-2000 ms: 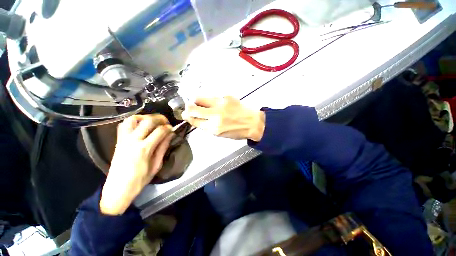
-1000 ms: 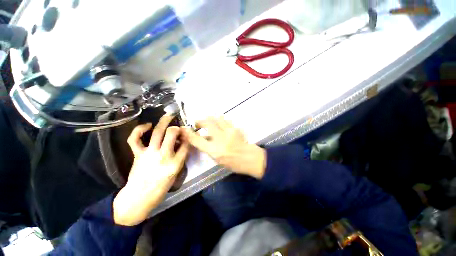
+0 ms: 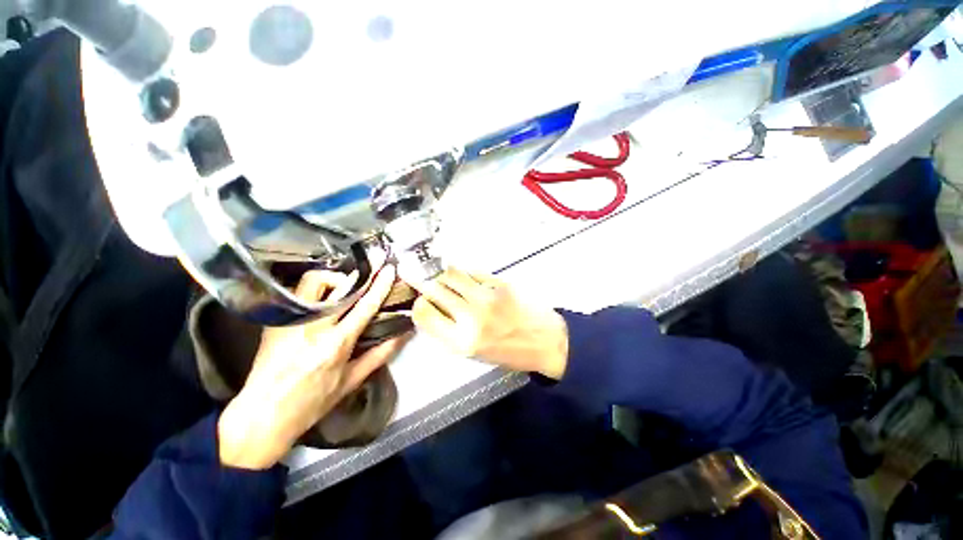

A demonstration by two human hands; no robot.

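Observation:
The brown-olive cloth (image 3: 364, 413) lies under my left hand at the needle area, with a folded edge between my two hands. My left hand (image 3: 301, 369) presses and pinches the cloth, its fingers reaching beside the presser area. My right hand (image 3: 480, 320) is just right of it, fingertips at the cloth edge by the shiny machine parts (image 3: 422, 245). The needle itself is hidden. The black cloth (image 3: 95, 338) hangs and piles at the left.
The white machine head (image 3: 317, 95) covers the upper part, with a curved shiny guard (image 3: 227, 269) left of the needle area. Red scissors (image 3: 581, 195) lie on the table, partly covered by the machine. A tan-handled tool (image 3: 834, 134) lies far right. A red-orange crate (image 3: 913, 306) stands below.
The view has shifted, so the machine head fills more of it and partly covers the scissors. My left fingers have straightened and lie flatter on the cloth. My right hand remains beside them.

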